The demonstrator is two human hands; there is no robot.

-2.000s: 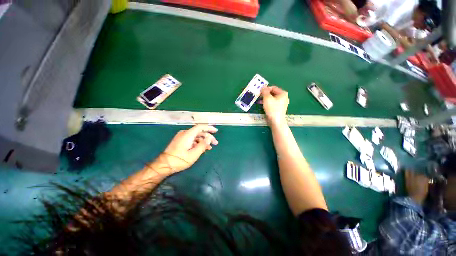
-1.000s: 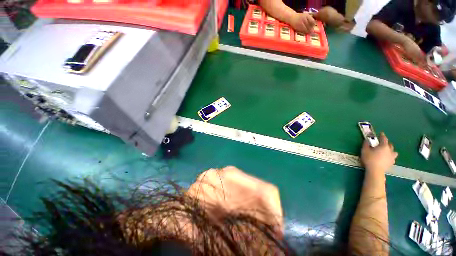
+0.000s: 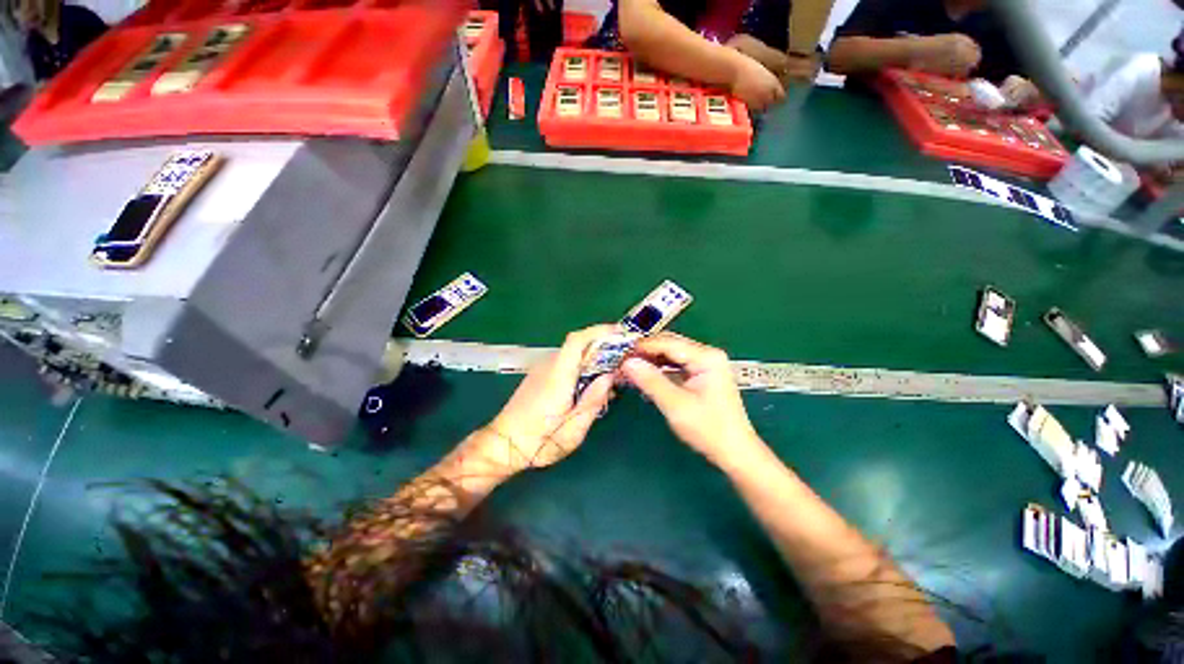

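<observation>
My left hand [image 3: 552, 409] holds a small phone unit [image 3: 608, 354] over the pale strip in front of me, its keypad-like face partly showing. My right hand [image 3: 688, 389] is at the unit's right side, thumb and fingertips closed together against it; whether they pinch a small part cannot be seen. The fingers hide much of the unit. Just beyond my hands a pale-rimmed phone unit [image 3: 658, 309] with a dark screen lies on the green belt. Another such phone unit [image 3: 445, 304] lies to the left, near the grey case.
The grey equipment case [image 3: 351, 247] stands at left, with a phone and a red tray [image 3: 247, 117] on top. A black clump [image 3: 390, 402] lies beside it. Open housings [image 3: 996, 315] and white flat parts [image 3: 1065, 454] lie right. People work at red trays [image 3: 645, 130] across the belt.
My right hand has come back left from an open housing on the belt to meet my left hand. A phone unit is now held between them. The view has shifted.
</observation>
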